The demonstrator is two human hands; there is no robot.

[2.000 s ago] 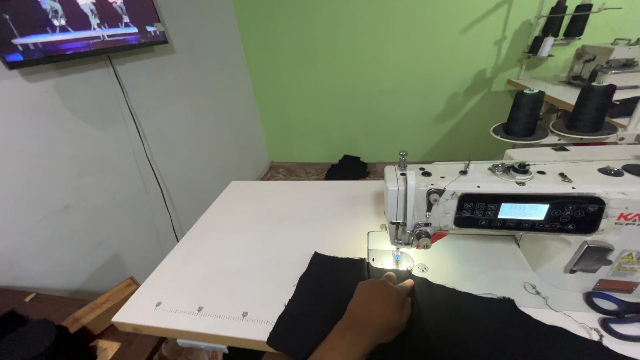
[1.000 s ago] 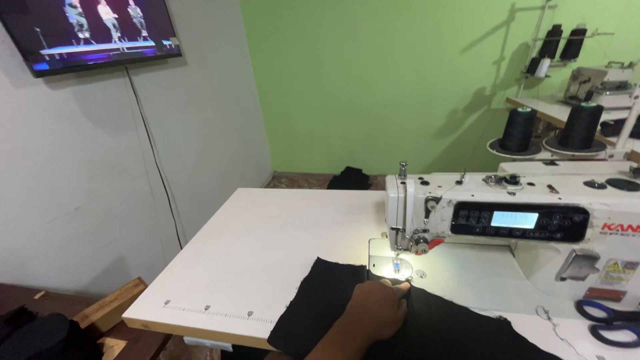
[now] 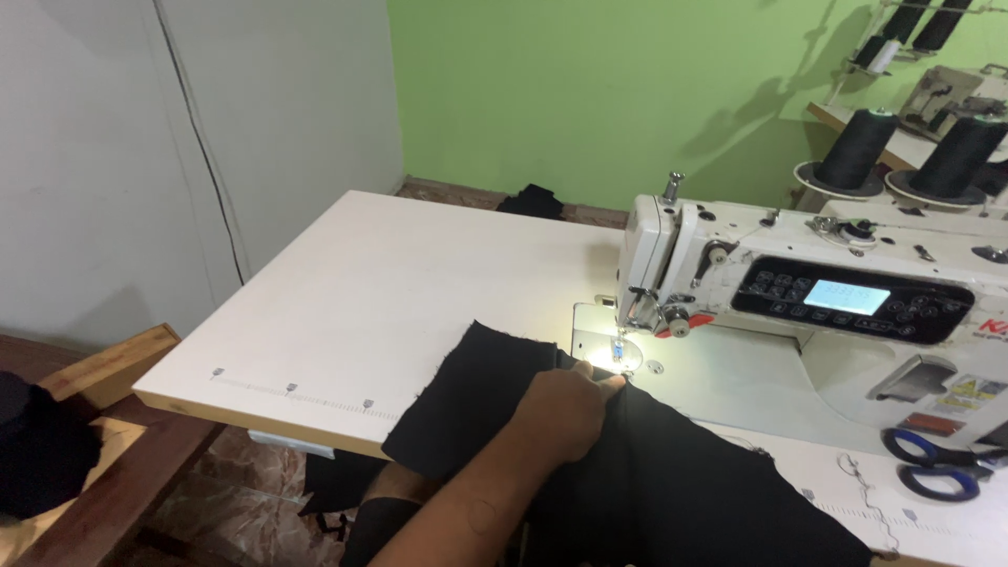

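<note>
My left hand [image 3: 563, 409] lies over black fabric [image 3: 669, 480], its fingers curled and the thumb and a fingertip at the upper edge, just in front of the needle area. The fabric spreads over the white table of a sewing machine [image 3: 850, 299] and hangs over the front edge. A seam or fold runs down from near the hand. The lit needle plate [image 3: 587, 319] shows beyond the fabric, with the presser foot [image 3: 618, 350] close to its edge. My right hand is not in view.
Blue-and-black scissors [image 3: 937, 465] and a loose thread [image 3: 866, 496] lie at the right. Black thread cones [image 3: 858, 150] stand behind the machine. The white table [image 3: 315, 291] extends left; dark cloth [image 3: 39, 449] lies beside wooden boards at lower left.
The fabric's top left corner sits slightly farther left and back from the needle. My left thumb and fingertip now show apart. The view has tilted down, losing the wall screen.
</note>
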